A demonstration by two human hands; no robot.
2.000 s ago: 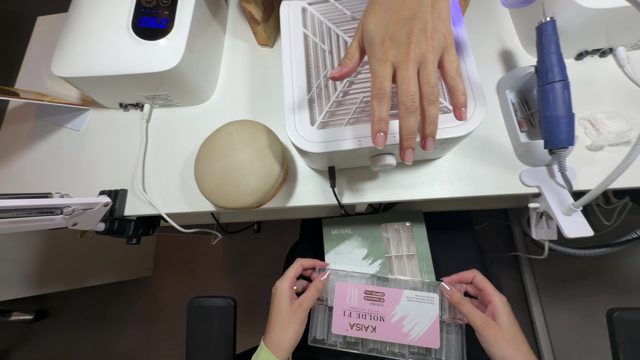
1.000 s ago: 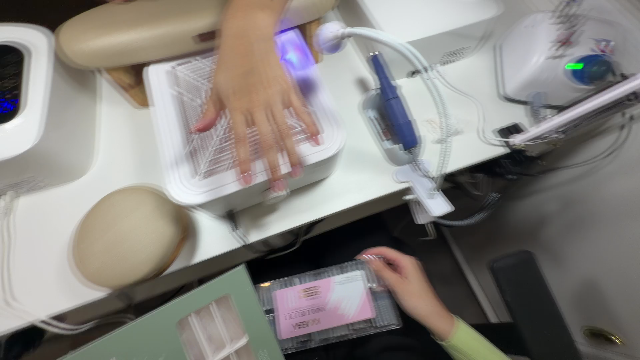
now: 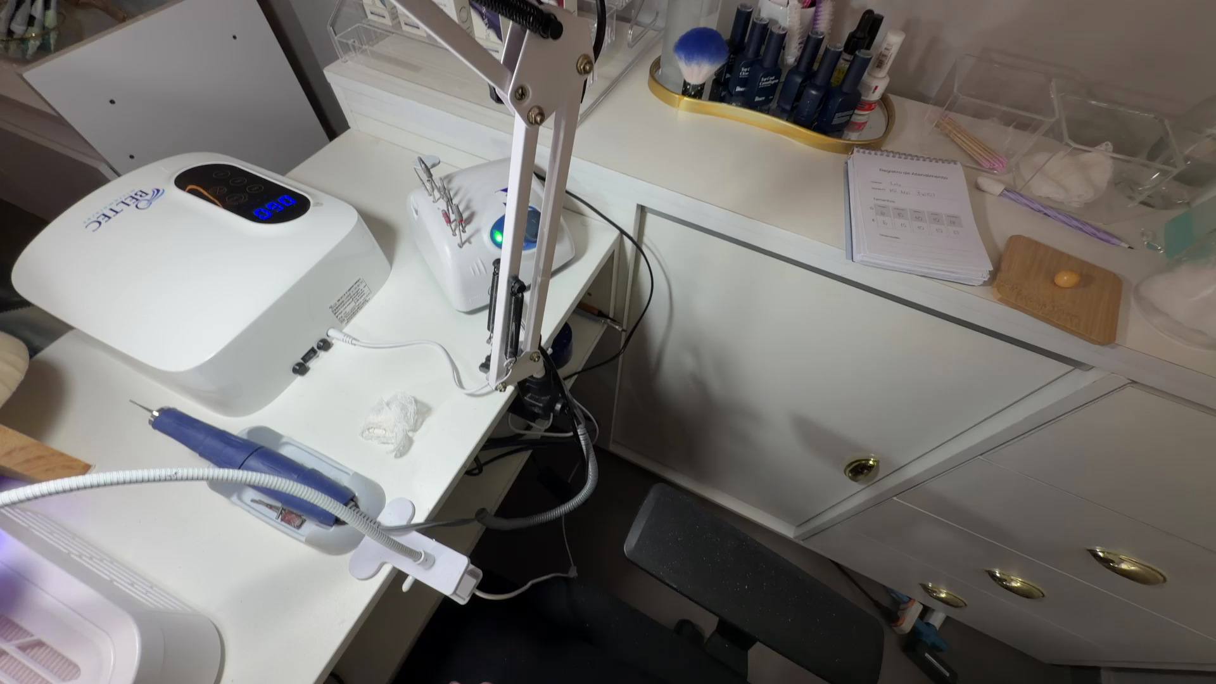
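Note:
Neither my left hand nor my right hand shows clearly; a tiny sliver of skin at the bottom edge cannot be told apart. On the white desk at left, a blue nail drill handpiece [image 3: 247, 465] rests across a pale tray [image 3: 366, 484]. Behind it stands a white nail lamp [image 3: 190, 294] with a lit display. Part of a white nail dust collector [image 3: 104, 617] fills the lower left corner. A white drill control unit [image 3: 456, 256] holds several drill bits [image 3: 442, 204] on top. Crumpled white tissue [image 3: 394, 423] lies beside the tray.
A white lamp arm [image 3: 518, 218] rises from the desk edge. On the right cabinet are dark polish bottles [image 3: 803, 85] in a gold-rimmed tray [image 3: 760, 121], a spiral notepad [image 3: 912, 218] and a wooden board [image 3: 1054, 304]. A black armrest [image 3: 750, 589] stands below, near brass-handled drawers.
The view has swung far to the right. My hands, the clear box with the pink label, the green box and the other person's hand on the dust collector are out of view.

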